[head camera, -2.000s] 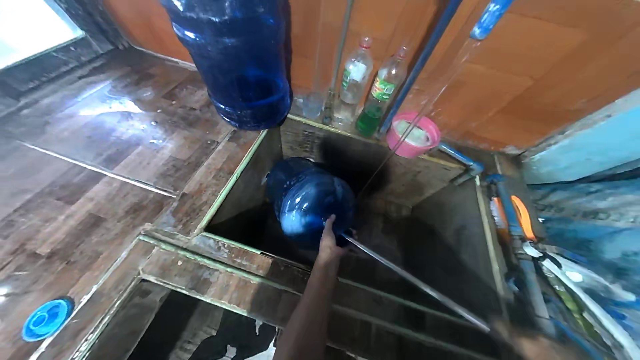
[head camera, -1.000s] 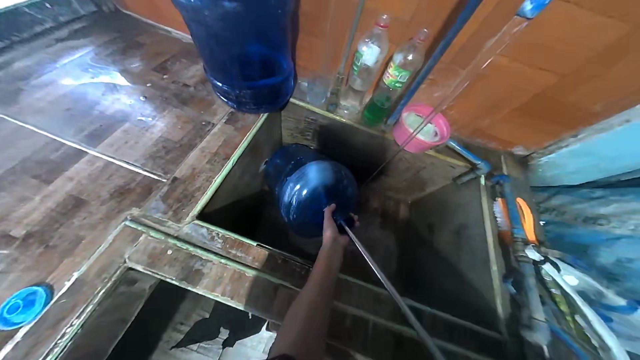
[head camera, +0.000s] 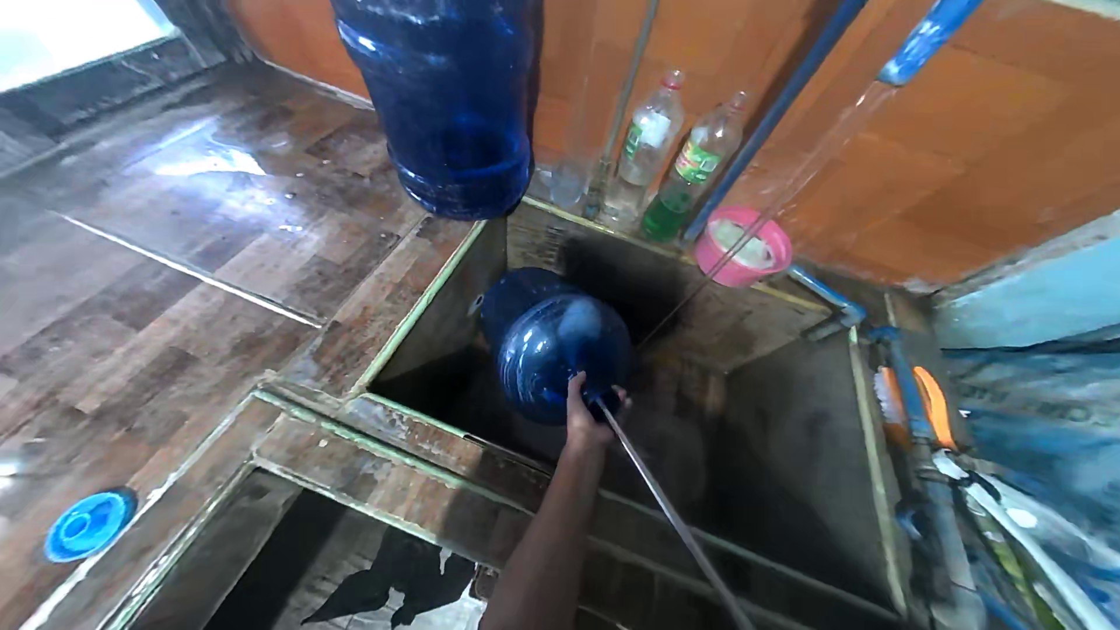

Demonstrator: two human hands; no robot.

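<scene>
A blue translucent water jug (head camera: 547,359) lies tilted inside a tiled basin (head camera: 700,490), its mouth facing me. My left hand (head camera: 595,416) is wrapped around the jug's neck, thumb on the left and fingertips showing on the right. A thin metal rod (head camera: 678,521) runs from the jug's mouth down to the bottom edge of the view. My right hand is out of view. Water falls in a thin stream from a blue pipe (head camera: 927,39) at the upper right, passing in front of a pink bowl (head camera: 739,276) and down into the basin.
Another large blue jug (head camera: 455,114) stands at the basin's back left corner. Two plastic bottles (head camera: 647,144) (head camera: 691,171) stand on the back ledge by the orange wall. Pipes and an orange-handled tool (head camera: 934,407) lie along the right side. A blue plastic lid (head camera: 90,525) lies on the floor at left.
My right hand, seen on the rod at the lower right two seconds ago, is no longer in view. The rod now slants more steeply. My left hand stays on the jug's neck.
</scene>
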